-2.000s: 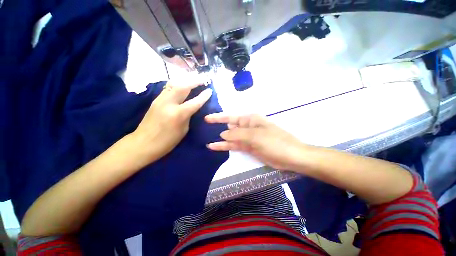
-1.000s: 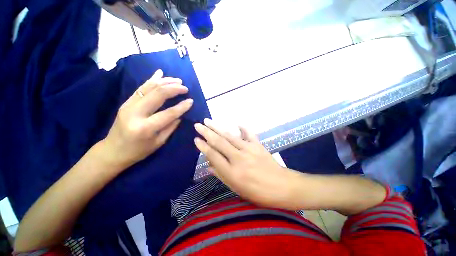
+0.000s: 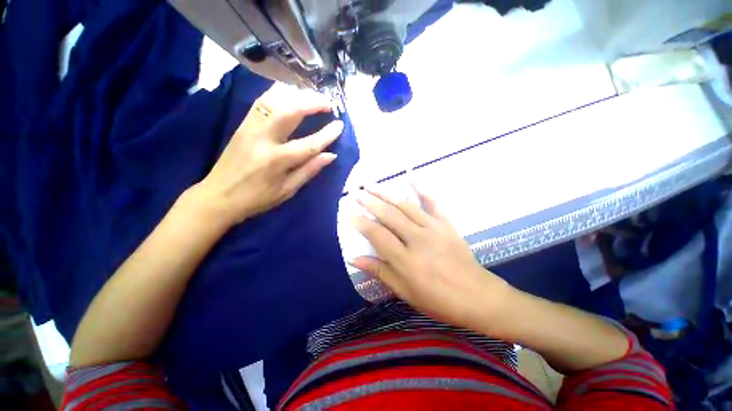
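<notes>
Navy cloth (image 3: 265, 265) lies under the needle area, over the left of the table and down toward the wearer's lap. My left hand (image 3: 269, 156) lies on the cloth, fingertips close beside the presser foot (image 3: 337, 100), thumb and fingers a little apart. My right hand (image 3: 417, 249) is spread palm down on the white table, just right of the cloth's curved edge. The sewing machine head (image 3: 281, 36) stands above the left fingertips, with a blue knob (image 3: 392, 91) to its right. The needle itself is hard to make out in the glare.
A ruler strip (image 3: 562, 225) runs along the front edge of the white table (image 3: 522, 172). A pale strip (image 3: 658, 69) is at the upper right. Navy and light-blue cloth (image 3: 670, 281) is heaped below the table at the right. More navy cloth hangs at the far left.
My left hand has moved up from the middle of the cloth to beside the presser foot. The cloth's edge beside my right hand now curves, with white table showing there. The view has shifted.
</notes>
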